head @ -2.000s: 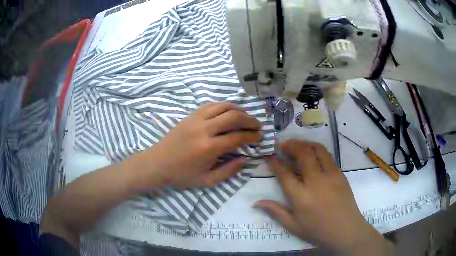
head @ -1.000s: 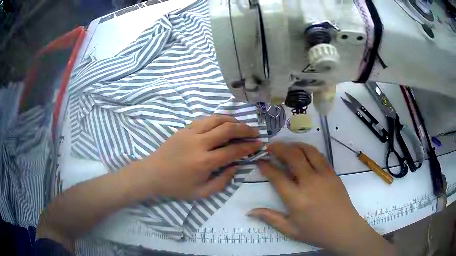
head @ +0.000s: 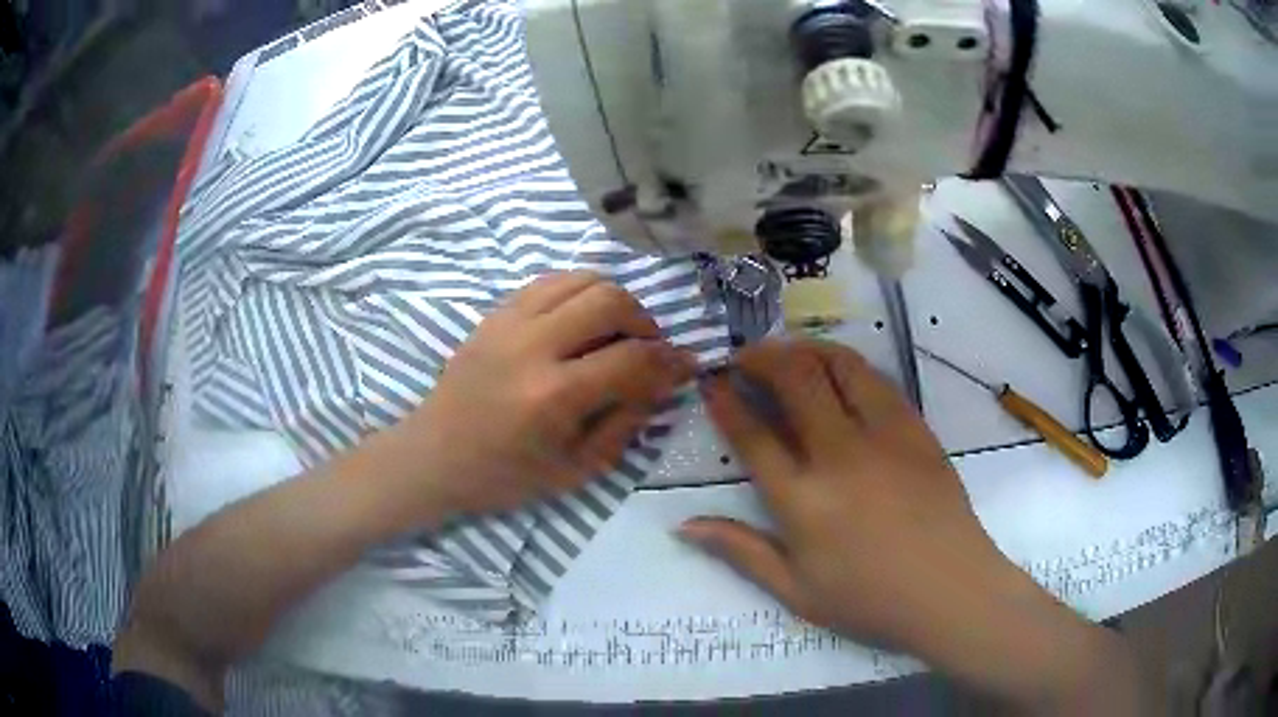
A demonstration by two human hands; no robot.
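A grey-blue and white striped cloth (head: 407, 245) lies bunched over the left of the table, its right edge beside the metal presser foot (head: 747, 297) of the white sewing machine (head: 673, 112). My left hand (head: 554, 399) lies on the cloth, thumb and fingers pinching its edge just in front of the foot. My right hand (head: 841, 462) touches the same edge with its fingertips, its thumb spread over the bare tabletop. The fingertips of both hands nearly meet and hide the edge; whether the right fingers grip it cannot be told.
On the right lie black thread snips (head: 1016, 284), black-handled scissors (head: 1104, 329), an orange-handled awl (head: 1051, 427) and a long dark tool (head: 1208, 385). A thin grey metal tool (head: 901, 340) lies right of the foot. A red-rimmed bin (head: 182, 210) stands left. A tape measure (head: 589, 640) runs along the front edge.
The machine and tools have shifted left and slightly up in the view. Both hands have moved a little up toward the presser foot with the cloth edge.
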